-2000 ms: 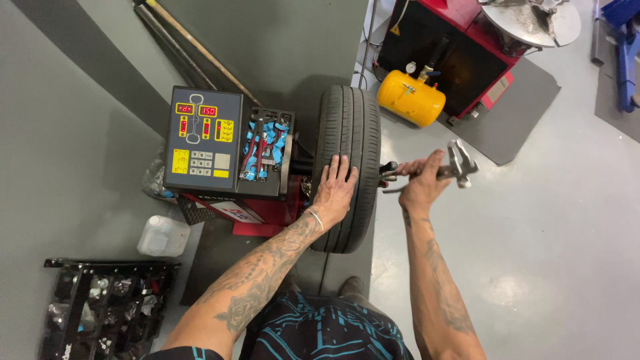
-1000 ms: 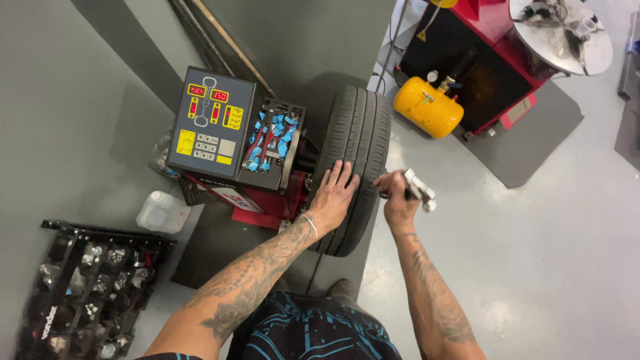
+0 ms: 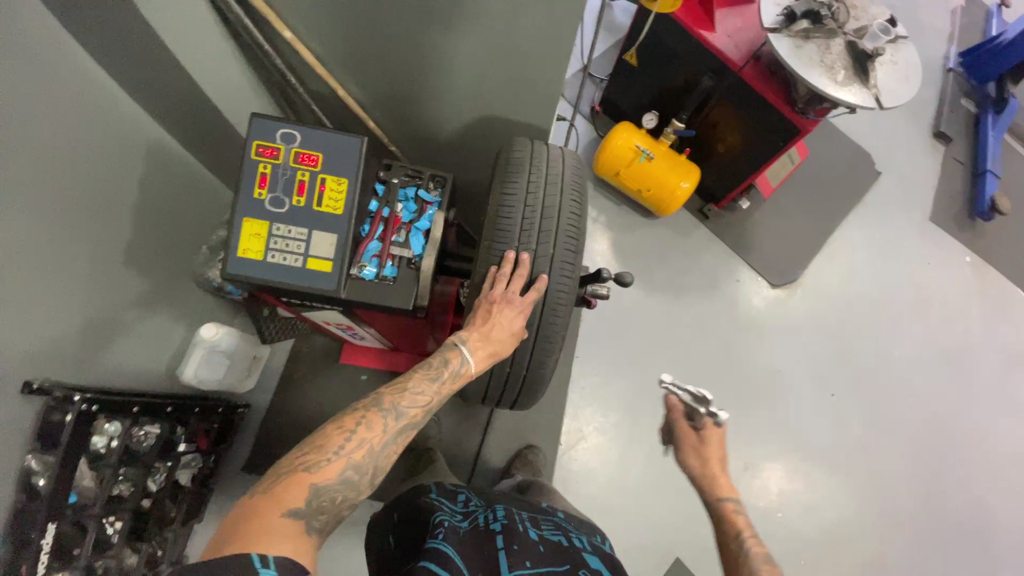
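Note:
A car tire [image 3: 532, 208] is mounted upright on the shaft of a wheel balancer, whose control panel [image 3: 296, 204] has lit red displays. My left hand [image 3: 502, 308] rests on the tread with its fingers spread and holds nothing. Beyond the tire's right side sticks out the shaft end with a black-knobbed quick nut [image 3: 600, 286]. Lower right, away from the tire, my right hand [image 3: 694, 440] grips wheel weight pliers [image 3: 694, 398], a metal tool whose head shows above the fingers; its handles are mostly hidden.
Beside the panel is a tray [image 3: 400, 220] of tools and blue pieces. A weight rack [image 3: 144, 392] and a plastic container [image 3: 222, 358] stand at left. Upper right are a yellow air tank [image 3: 646, 168], a red tire changer [image 3: 736, 32] and a blue lift arm [image 3: 992, 136].
My right hand, with the pliers, has moved away from the wheel's outer side and down toward my body. My left hand stays on the tread.

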